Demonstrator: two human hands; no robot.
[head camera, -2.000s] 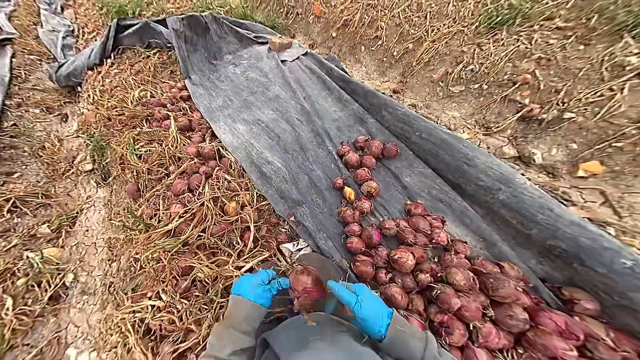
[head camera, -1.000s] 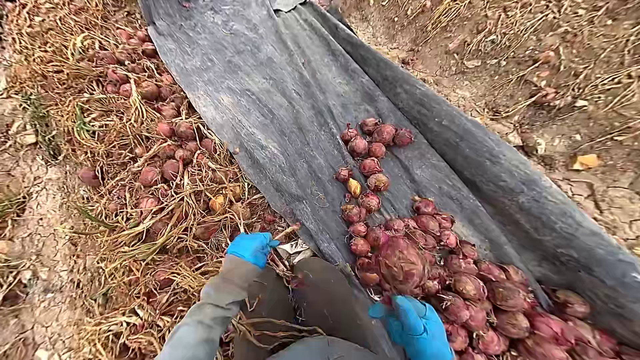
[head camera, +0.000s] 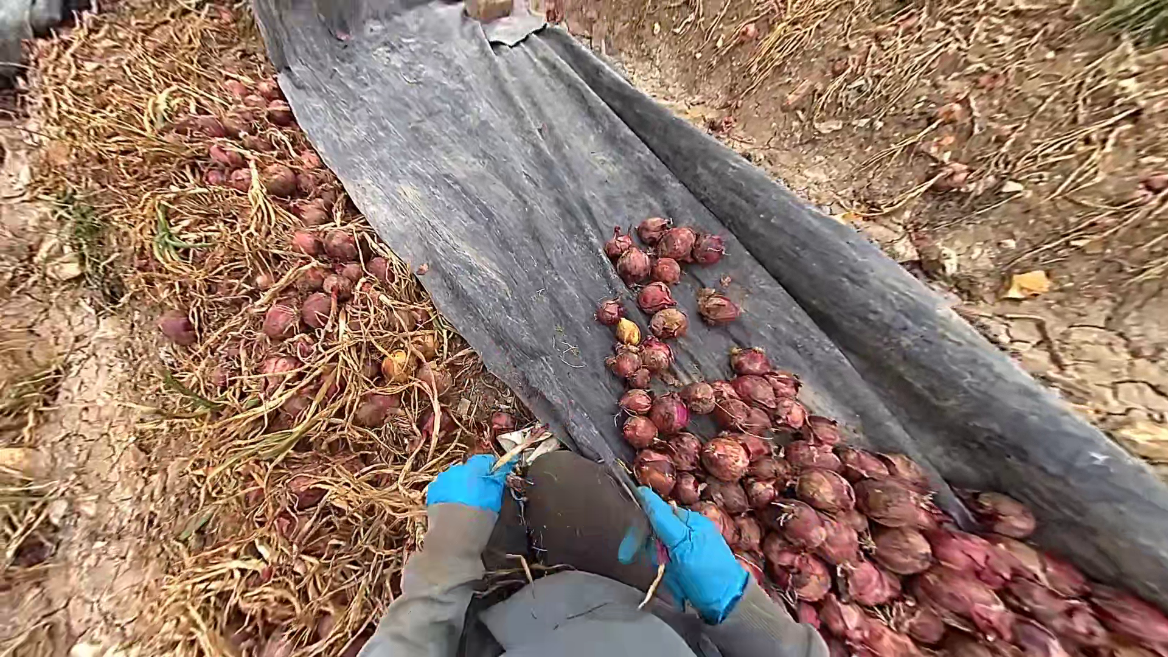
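My left hand (head camera: 470, 484), in a blue glove, is closed around a dry onion stalk (head camera: 522, 447) beside my knee. My right hand (head camera: 693, 558), also gloved in blue, is closed on a thin dark tool (head camera: 630, 485) with a reddish part near the fingers; its exact kind cannot be told. Just right of that hand lies a heap of red onions (head camera: 826, 493) on a grey fabric sheet (head camera: 474, 173). One red onion (head camera: 717, 307) sits farther up the sheet, near a small loose group. Left of the sheet, more red onions (head camera: 317, 310) lie among dry tops.
Dry onion tops (head camera: 301, 511) cover the ground on the left, beside cracked bare soil (head camera: 82, 456). The sheet's raised, folded edge (head camera: 876, 292) runs along the right. A block (head camera: 488, 9) rests on its far end. My knee (head camera: 579, 516) is between my hands.
Two seconds ago both hands were at one onion; one second ago an onion was beside my right hand above the heap. Now it is gone from there, and another onion shows farther up the sheet.
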